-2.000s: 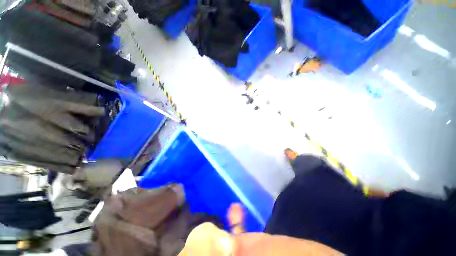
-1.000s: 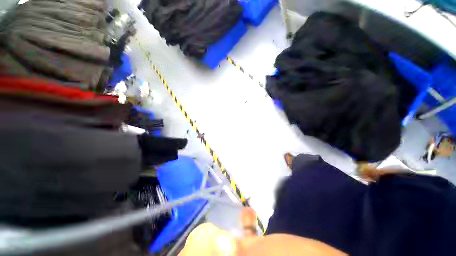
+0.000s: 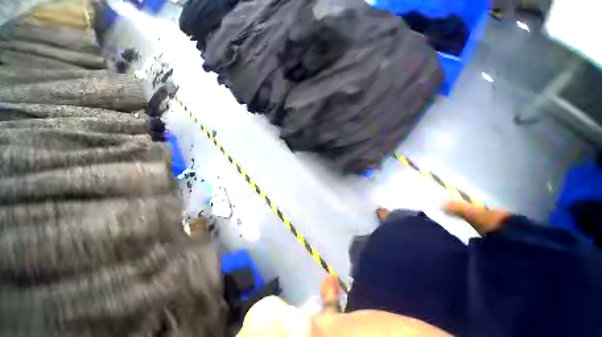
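Note:
My left hand (image 3: 330,316) is blurred and cut off by the bottom edge, with one digit pointing up; whether it holds anything is hidden. My right hand (image 3: 476,216) shows small and blurred beside my navy clothes (image 3: 416,276); its grip is unclear. A large heap of black garments (image 3: 323,79) lies ahead, with blue showing at its lower edge. A long row of brown-grey garments (image 3: 86,204) fills the left side. Neither hand touches these garments.
Yellow-black tape (image 3: 254,187) runs along the pale floor between the garments and the heap. A blue crate (image 3: 455,39) with dark cloth stands behind the heap. A metal frame (image 3: 568,108) is at upper right. More blue shows at lower left and right.
The view has moved along the aisle. The black heap and brown-grey garments are now larger and nearer, and the blue crate by my left hand has passed out of view. My right hand shows more clearly.

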